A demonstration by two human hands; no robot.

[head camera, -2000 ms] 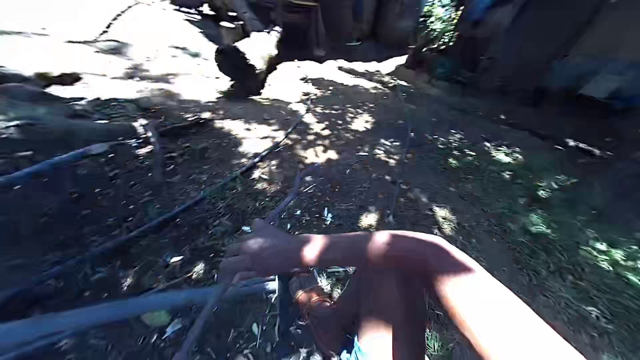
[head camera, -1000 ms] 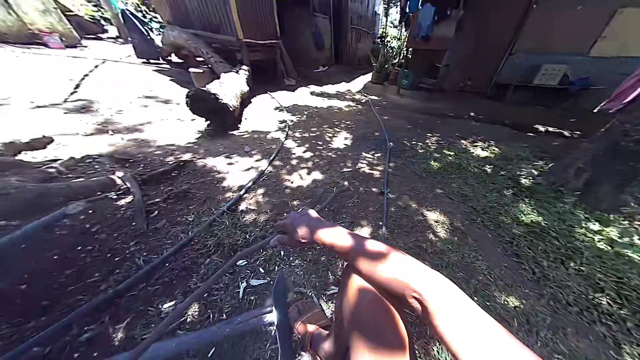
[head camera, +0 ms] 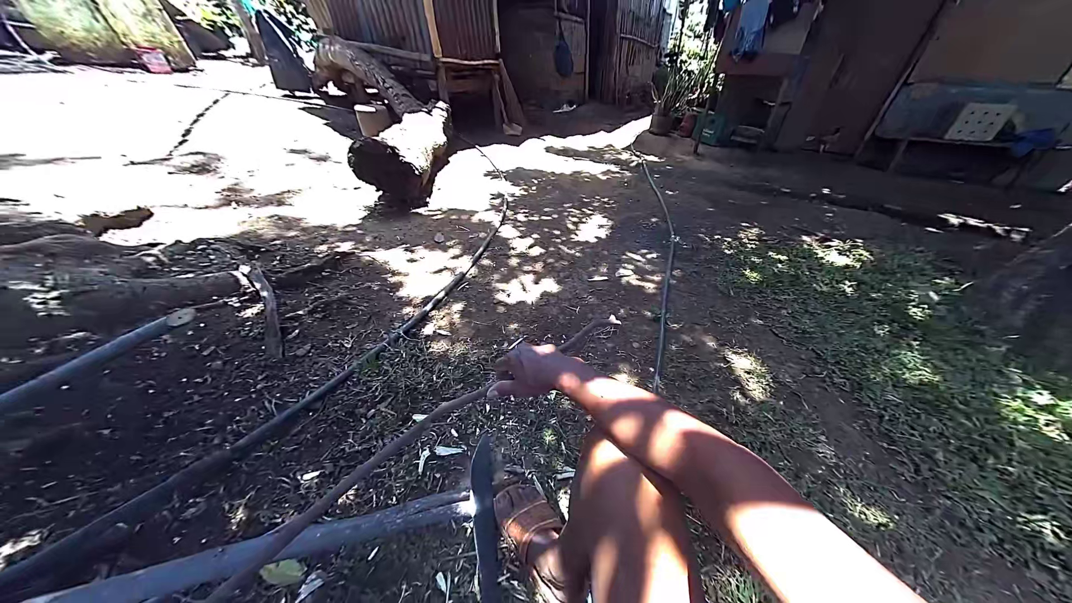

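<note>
A thin, crooked wooden stick [head camera: 377, 459] slants from the bottom left up to the middle of the view. My right hand [head camera: 532, 371] is closed around it near its far end, back of the hand upward, with a short tip jutting out beyond. My left hand is out of view. Below my right hand, a dark machete blade [head camera: 484, 511] points upward beside my sandaled foot [head camera: 528, 515]; its handle is hidden past the lower edge. A thicker cut pole [head camera: 335, 540] lies on the ground, passing under the stick, with its end by the blade.
Dark hoses [head camera: 402, 327] [head camera: 667, 260] run along the ground. At left are another cut pole [head camera: 100, 356] and thick roots [head camera: 126, 289]. A large log [head camera: 410, 151] lies ahead, before corrugated metal sheds [head camera: 377, 29]. Grass [head camera: 888, 327] covers ground at right. Pale wood chips [head camera: 448, 450] lie nearby.
My right hand, on the stick throughout, now appears farther right than two seconds ago. The machete blade shows plainly in the later two frames. The view has tilted upward since the first.
</note>
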